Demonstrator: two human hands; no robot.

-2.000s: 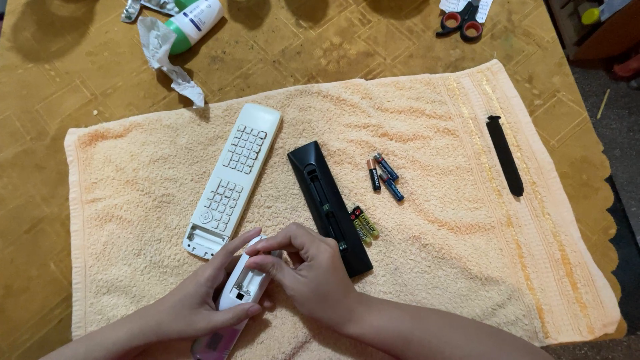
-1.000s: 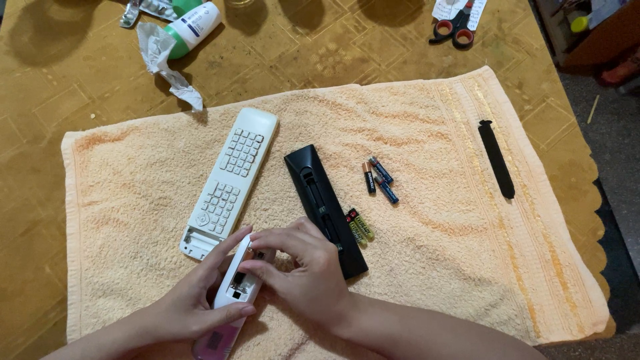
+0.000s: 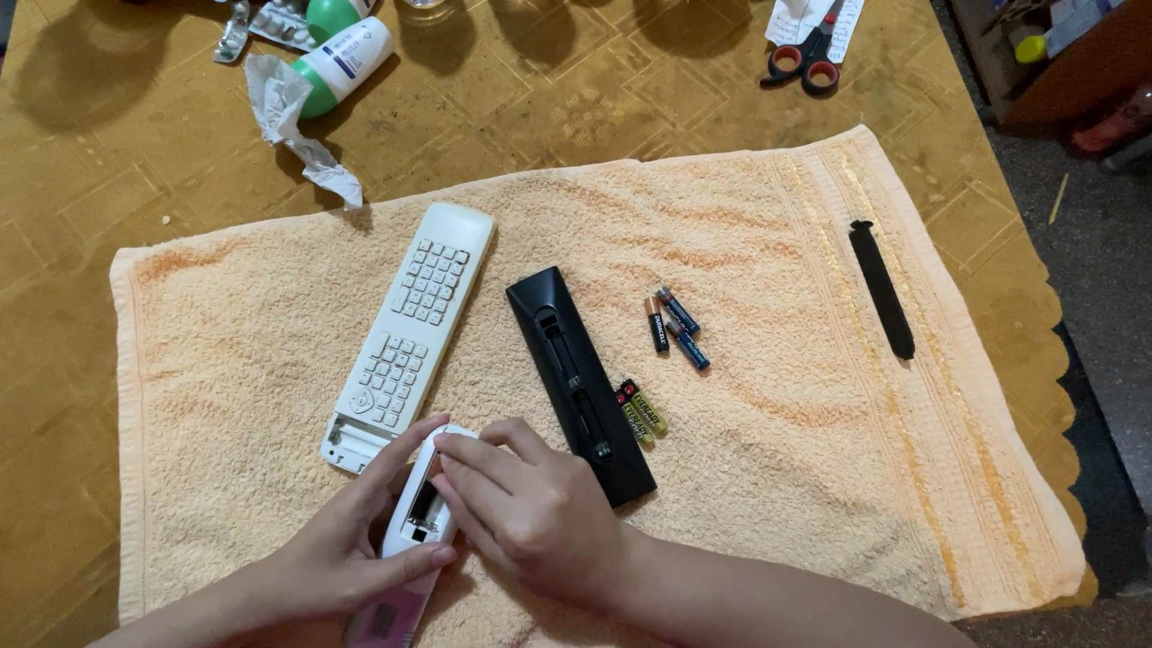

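My left hand [image 3: 360, 540] grips a white and pink remote control [image 3: 396, 549], its battery compartment facing up with a dark battery inside. The fingers of my right hand [image 3: 531, 504] press at the upper end of that compartment; whether they pinch something is hidden. Just above lies a white remote control [image 3: 409, 333], its battery bay open at the lower end. To the right rests a black remote control [image 3: 580, 387] with its long compartment uncovered. Two Eveready batteries [image 3: 641, 412] touch its right edge, and three Duracell-type batteries [image 3: 677, 328] lie farther up.
An orange towel [image 3: 765, 504] lies under these things, with a narrow black cover [image 3: 882, 292] at its right. Beyond the towel are scissors [image 3: 804, 67] on paper, a green and white bottle [image 3: 346, 67], crumpled tissue [image 3: 288, 117] and a blister pack [image 3: 283, 22] on the patterned tablecloth [image 3: 558, 117].
A dark battery now shows in the compartment of the held remote, which looked bare two seconds ago. My right fingers have shifted slightly over its upper end.
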